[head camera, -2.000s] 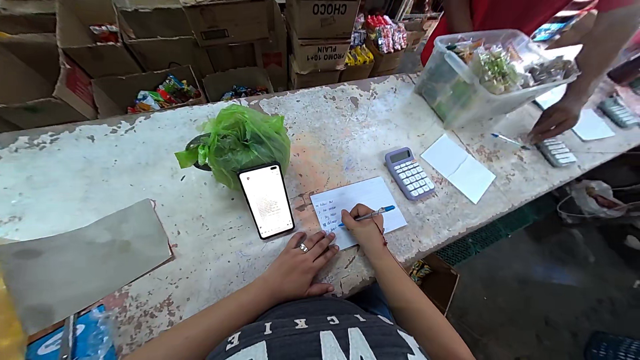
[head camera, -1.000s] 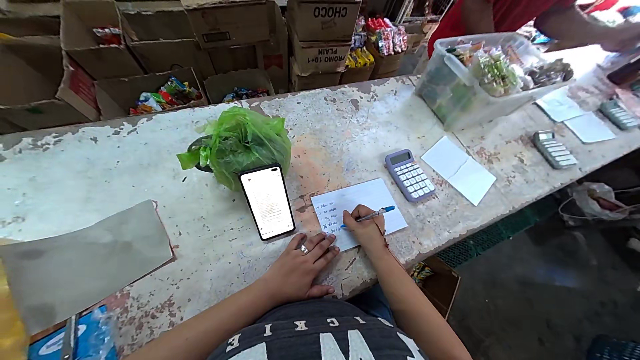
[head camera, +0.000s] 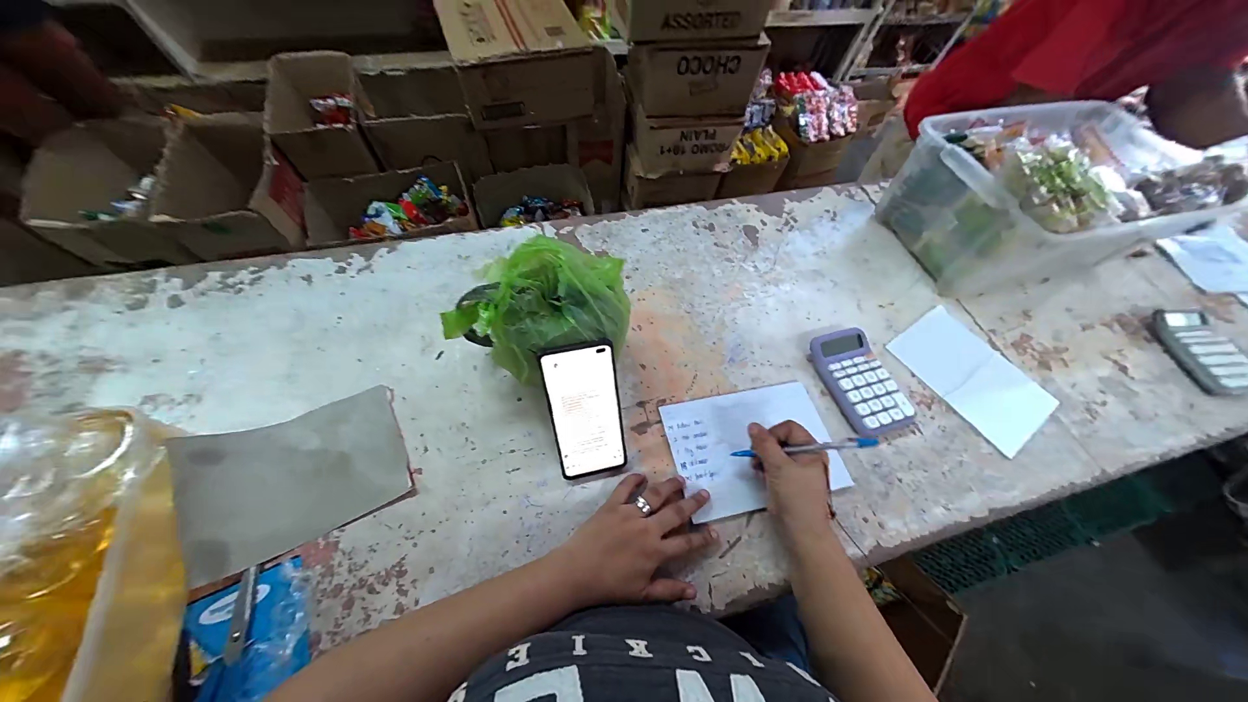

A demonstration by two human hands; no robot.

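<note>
My right hand (head camera: 795,473) grips a blue pen (head camera: 829,447) over a white sheet of paper (head camera: 726,492) that bears handwritten lines. Flat on the counter, my left hand (head camera: 643,541) wears a ring, and its fingertips rest at the sheet's lower left corner. A phone (head camera: 583,414) with a lit screen of writing leans against a green plastic bag (head camera: 556,302); what the bag holds is mostly hidden. Right of the written sheet lies a purple calculator (head camera: 863,380), and beyond it a folded white paper (head camera: 973,380).
The worn painted counter (head camera: 390,302) carries a clear plastic bin (head camera: 975,224) of packed goods, a second calculator (head camera: 1204,351), a grey sheet (head camera: 292,478) and scissors (head camera: 240,614). Cardboard boxes (head camera: 405,210) stand behind it. A person in a red shirt (head camera: 1063,58) is at the upper right.
The pen tip has moved off the handwriting to the right. Two seconds ago the co-worker's hand was by the second calculator; it has since left there. My left hand stays in place.
</note>
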